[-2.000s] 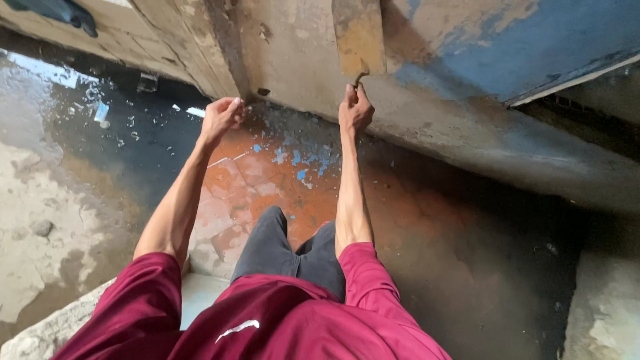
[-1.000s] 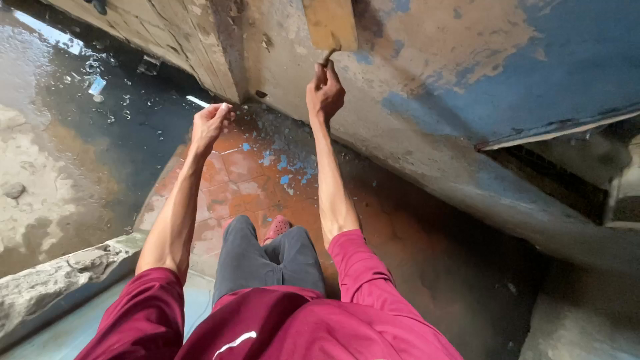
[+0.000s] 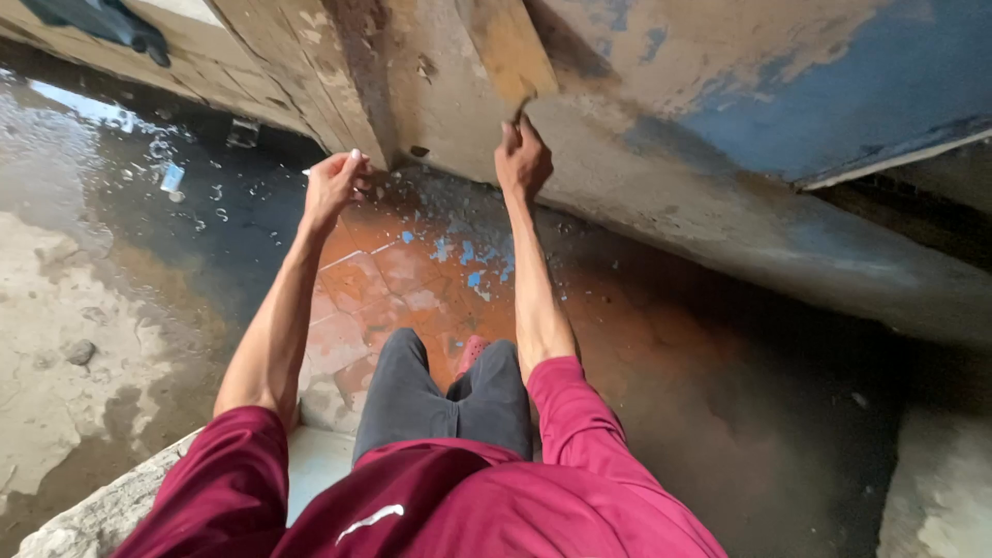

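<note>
My right hand (image 3: 525,159) is raised before the wall, its fingers closed on the thin, dark curved end of a flat yellowish-brown board or blade (image 3: 515,58). That piece runs up along the wall and out of the top of the view; its exact kind I cannot tell. Beside it the wall (image 3: 744,62) shows bare tan patches and blue paint. My left hand (image 3: 335,186) hangs over the wet floor with its fingers curled. A small white tip shows at its left side; whether the hand holds it I cannot tell.
Blue paint flakes (image 3: 474,277) lie on wet orange floor tiles (image 3: 360,283). Dark water (image 3: 232,186) with floating bits spreads at left. A wooden post (image 3: 329,85) meets the wall. Rough masonry (image 3: 116,500) edges the lower left, and a dark cloth (image 3: 105,27) hangs upper left.
The flat piece and my right hand appear at a different place along the wall than a second ago. The right hand keeps its grip. The view has shifted somewhat.
</note>
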